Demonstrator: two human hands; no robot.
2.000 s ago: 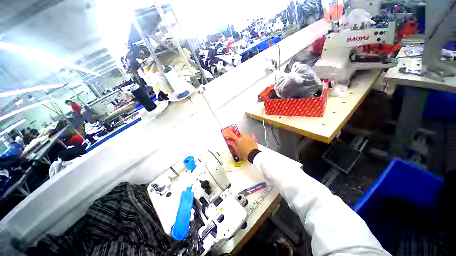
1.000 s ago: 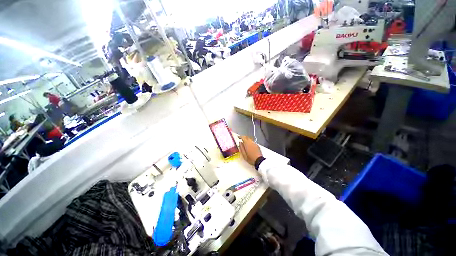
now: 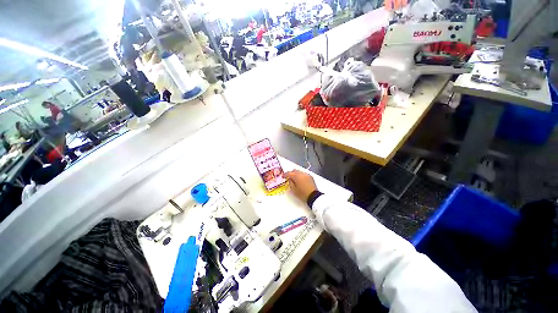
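Note:
My right hand (image 3: pixel 302 187), in a white sleeve with a dark wristband, is at the lower right edge of a smartphone (image 3: pixel 267 165). Its fingertips seem to touch the phone's lower corner; whether they grip it is unclear. The phone leans upright on a yellow base (image 3: pixel 277 190), its screen lit pink and red. The white overlock machine (image 3: pixel 254 267) stands nearer, with a long blue strip (image 3: pixel 182 275) and a round blue knob (image 3: pixel 199 193). A dark striped garment heap (image 3: pixel 92 263) lies left of it. My left hand is out of view.
A pink-and-blue slim tool (image 3: pixel 290 225) lies right of the machine. Thread cones (image 3: pixel 177 74) stand behind the white partition (image 3: pixel 153 153). A red patterned box (image 3: pixel 344 117) and another sewing machine (image 3: pixel 411 52) are on the neighbouring table. A blue bin (image 3: pixel 450 214) is at the right.
My right hand has moved from over the phone's screen down to its lower right edge, uncovering the screen. The screen content looks different. The camera view has shifted slightly.

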